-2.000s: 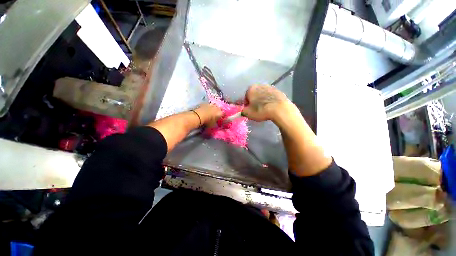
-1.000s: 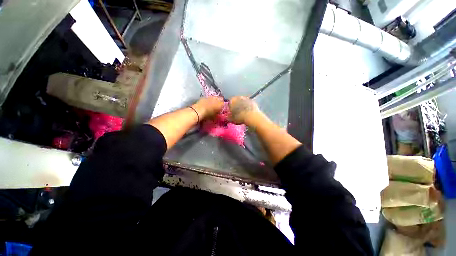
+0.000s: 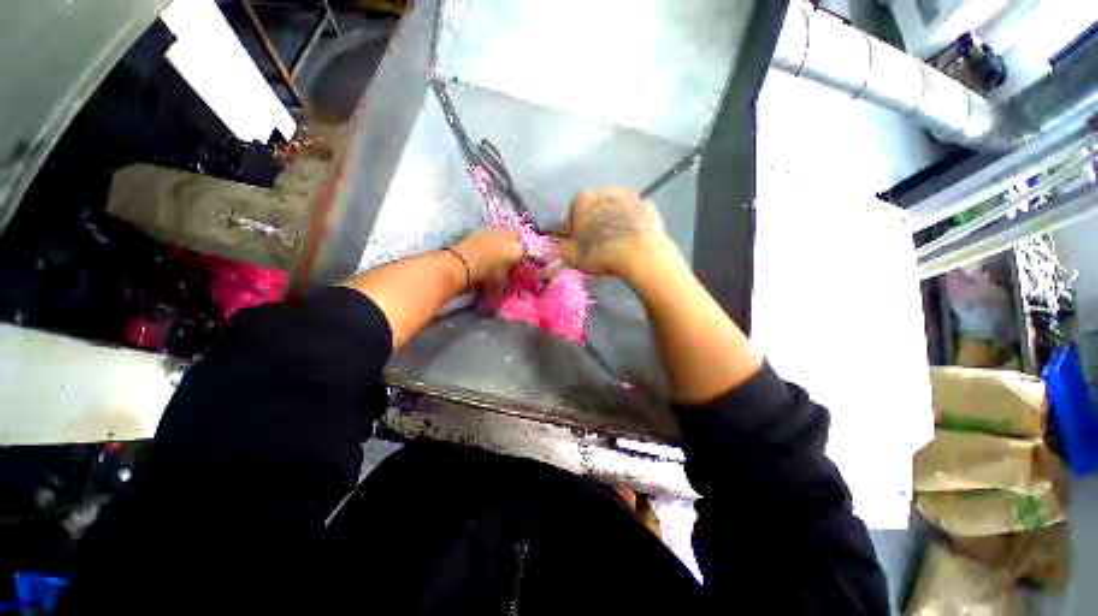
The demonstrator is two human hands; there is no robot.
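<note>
Bright pink loose material [image 3: 560, 311] lies at the bottom of the large grey sheet-metal hopper [image 3: 578, 157], with a pink streak running up its left seam. My left hand [image 3: 491, 256], with a thin dark band at the wrist, reaches into the left side of the pink mass; its fingers are partly hidden. My right hand [image 3: 612, 229] is at the upper right edge of the pink mass, its fingers curled and pointing left. Whether either hand holds something is too blurred to tell. A dark looped piece [image 3: 496, 169] lies on the seam above my left hand.
Tan paper sacks [image 3: 981, 451] and a blue bin [image 3: 1069, 403] are at the lower right. A white panel [image 3: 831, 313] flanks the hopper's right side. A silvery duct [image 3: 885, 72] runs at the upper right. More pink material [image 3: 245, 286] lies among dark machinery at the left.
My right hand first moved left and down against my left hand, then moved back up and right, apart from it. My left hand stays in the pink mass, shifted slightly left.
</note>
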